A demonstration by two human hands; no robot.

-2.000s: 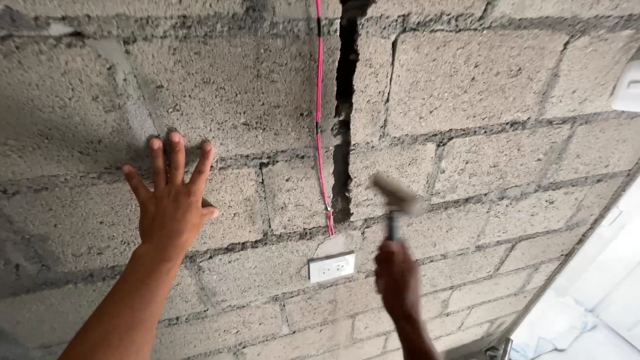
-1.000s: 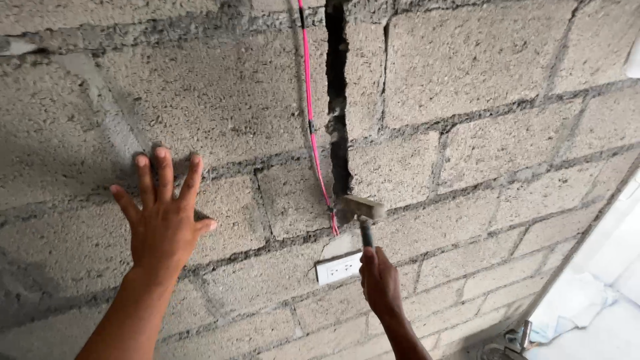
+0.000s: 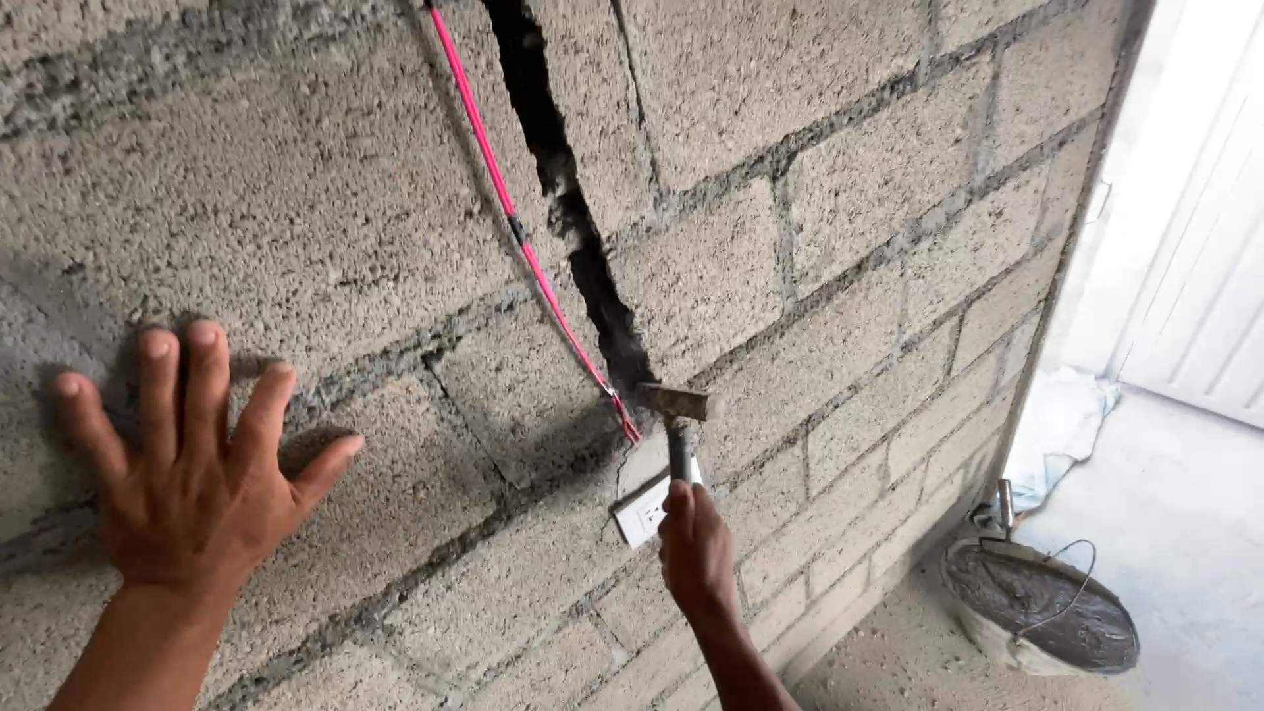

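My left hand [image 3: 193, 474] rests with spread fingers against the concrete block wall [image 3: 296, 227], holding nothing. In my right hand [image 3: 696, 548] is a hammer [image 3: 676, 403] gripped by its handle, its head at the lower end of a dark vertical channel [image 3: 592, 276] cut in the blocks. Pink wires [image 3: 489, 158] with dark bands run down left of the channel and end in twisted tips beside the hammer head. Just below them a white electrical outlet [image 3: 647, 509] is set in the wall, partly covered by my right hand.
On the floor at the lower right stands a bucket [image 3: 1037, 607] of wet grey mortar with a wire handle. A tool handle [image 3: 1005, 509] sticks up behind it. Pale cloth or sheeting [image 3: 1062, 430] lies near a white metal door [image 3: 1205, 276].
The hammer was blurred and away from the channel two seconds ago; one second ago it was at the channel's lower end, as now. The view has turned, bringing the mortar bucket into sight.
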